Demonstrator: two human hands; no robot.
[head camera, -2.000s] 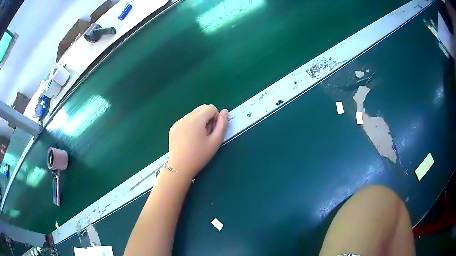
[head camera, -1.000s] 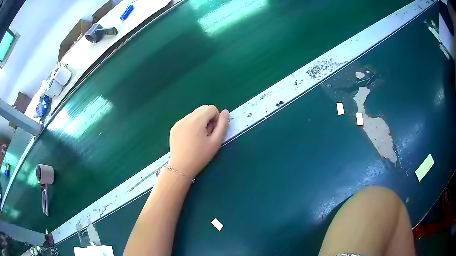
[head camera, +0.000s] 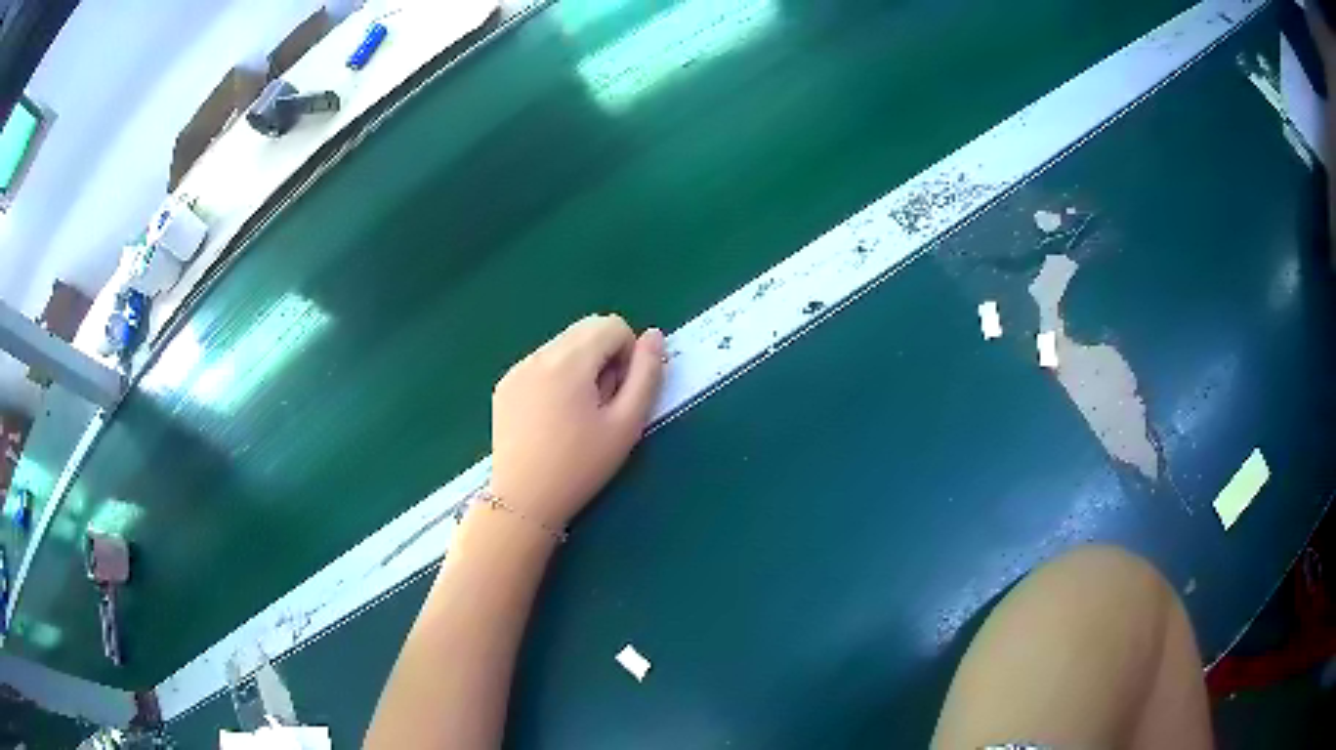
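Note:
My left hand rests loosely curled on the pale edge rail, thumb against the bent fingers. Nothing shows in it, though the inside of the curl is partly hidden. A thin bracelet is on the wrist. A rounded bare limb, probably my bent right arm, rises from the bottom edge at right; my right hand is not in view. A pink handheld fan lies on the green conveyor belt at far left, well away from my left hand, its handle towards the bottom.
The dark green bench top has small white pieces, a pale green piece and a worn patch. White paper lies at bottom left. Beyond the belt, a pale shelf holds a dark grey tool-like item, a blue cylinder and cartons.
The pink fan has moved left and down along the belt. My left hand has stayed curled on the rail, with only a very slight shift of the view.

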